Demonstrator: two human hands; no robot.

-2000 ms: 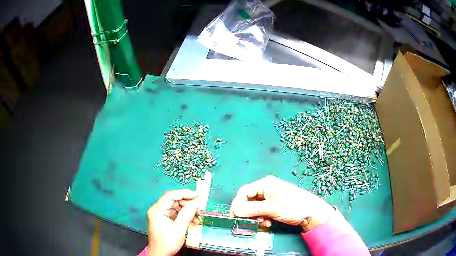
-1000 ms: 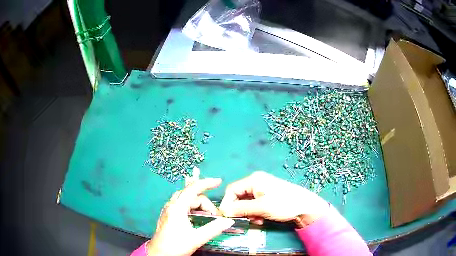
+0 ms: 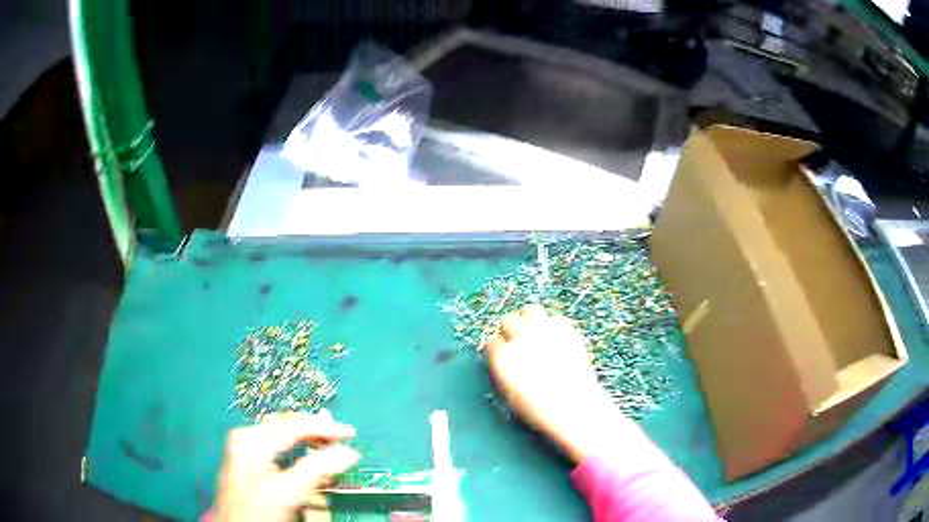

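My right hand (image 3: 538, 362) is over the left part of the large pile of leaded components (image 3: 621, 296); its fingertips are down at the pile, and I cannot tell whether they hold a piece. My left hand (image 3: 275, 469) is at the left end of the board holder (image 3: 442, 459) at the near bench edge, its thumb and fingers near the green circuit board (image 3: 382, 477). I cannot tell whether it grips anything. A dark red part (image 3: 410, 516) shows below the board, cut by the picture's lower edge. The smaller pile of components (image 3: 280, 369) lies behind my left hand.
An open brown cardboard box (image 3: 749, 306) stands right of the large pile. A silver-grey framed panel (image 3: 458, 211) lies across the back of the green mat (image 3: 387, 296), with a crumpled clear bag (image 3: 372, 117) on it. A green post (image 3: 120, 153) stands at the back left.
My right hand has left the board and moved right and away to the large pile. My left hand stays by the board. The view has shifted, so the bench things appear lower and further left.
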